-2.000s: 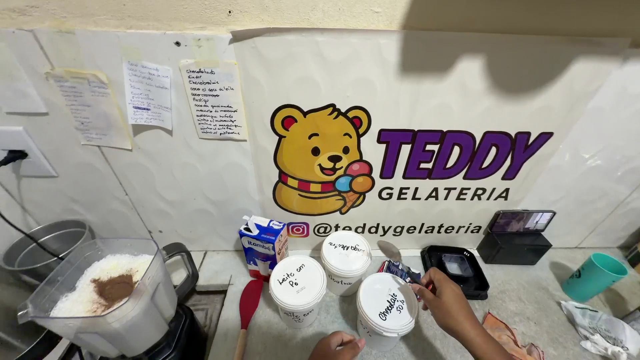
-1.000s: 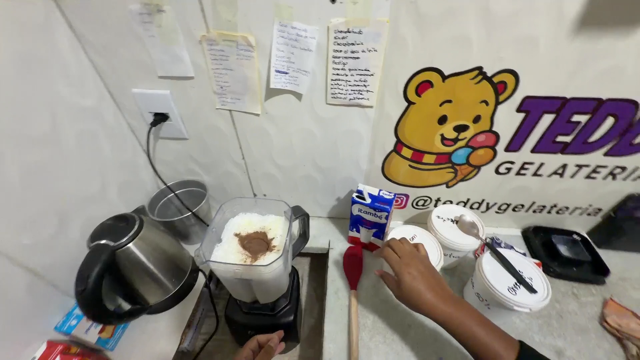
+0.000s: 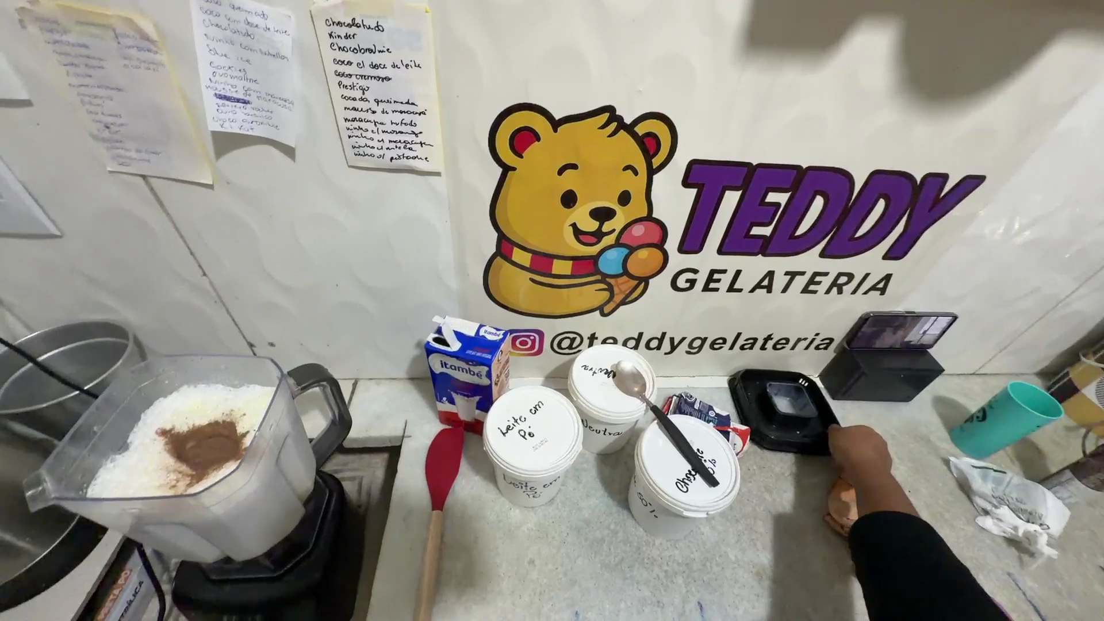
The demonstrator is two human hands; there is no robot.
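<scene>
My right hand (image 3: pixel 860 455) reaches to the front right corner of a black square tray (image 3: pixel 746 412), which holds a small clear container (image 3: pixel 789 398). A brown item, partly hidden, lies under the wrist. My left hand is out of view. Left of the tray, a metal spoon with a black handle (image 3: pixel 681 442) rests across two lidded white tubs, one at the front (image 3: pixel 660 509) and one behind (image 3: pixel 591 366). Another white tub (image 3: pixel 532 423) stands beside them. A red silicone spatula (image 3: pixel 444 470) with a wooden handle lies on the counter. The blender jar (image 3: pixel 285 492) contains white contents topped with brown powder.
A blue and white carton (image 3: pixel 466 371) stands by the wall, and a crumpled packet (image 3: pixel 703 410) lies behind the front tub. At right are a phone (image 3: pixel 901 332) on a black box, a teal cup (image 3: pixel 1005 420) and a crumpled white wrapper (image 3: pixel 1005 496). A metal pot (image 3: pixel 78 345) is at far left.
My right hand has moved from near the carton to the black tray at the right. My left hand, seen by the blender base a second ago, has left the view. The view has swung right.
</scene>
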